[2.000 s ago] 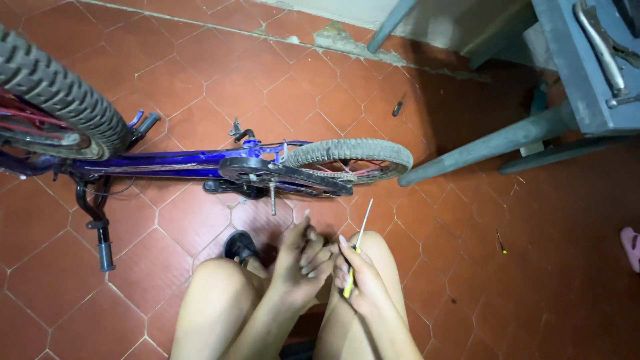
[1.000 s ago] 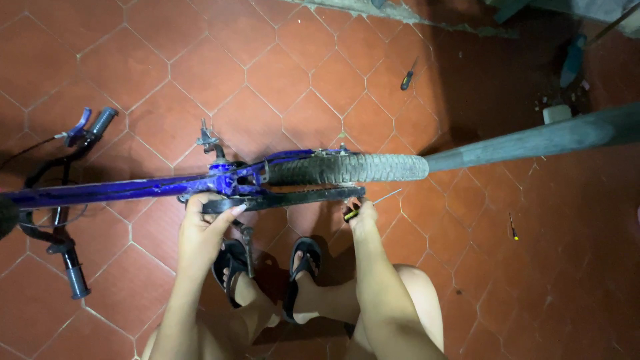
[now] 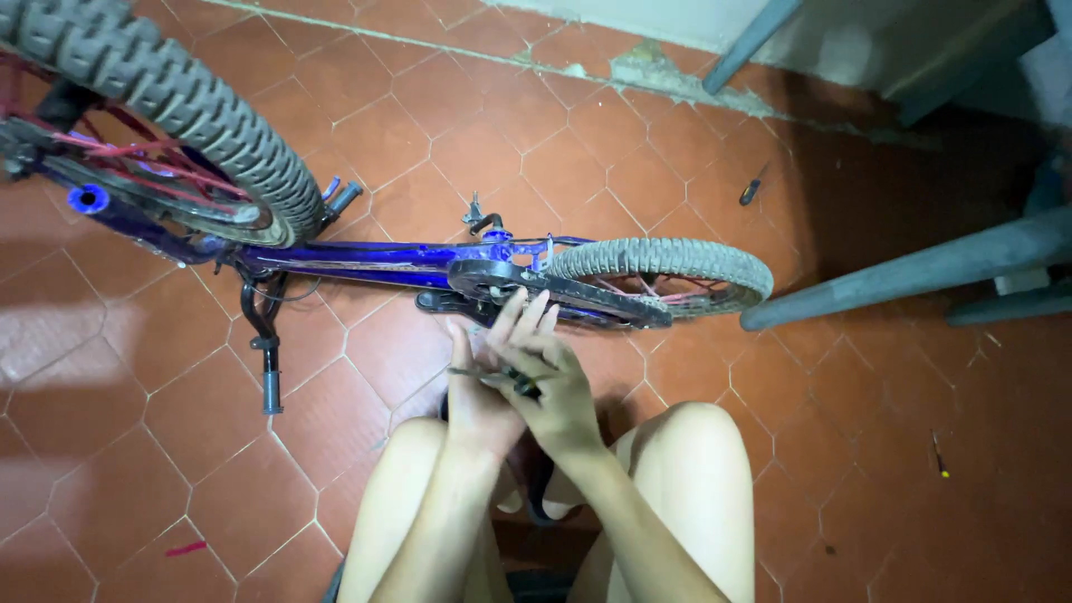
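A blue bicycle (image 3: 360, 261) stands upside down or tilted on the tiled floor; which, I cannot tell. Its black chain guard (image 3: 578, 293) lies just beyond my hands, beside the knobby rear tire (image 3: 670, 255). My right hand (image 3: 548, 385) holds a screwdriver (image 3: 523, 383) with a dark handle, its shaft pointing left across my left palm. Palm up and fingers spread, my left hand (image 3: 481, 398) is under and beside the right one; whether something small lies in it is hidden. Nearer the left edge is the larger-looking front tire (image 3: 243, 142).
On the reddish tiles lie a dark-handled screwdriver (image 3: 749, 192), a yellow-tipped tool (image 3: 940, 461) and a red strip (image 3: 186, 549). A grey table leg (image 3: 904, 268) reaches the floor close to the rear tire. The handlebar grip (image 3: 272, 392) juts out at left.
My hands have left the chain guard, where they were one second ago, and come together above my knees. The view has shifted, showing the front wheel again.
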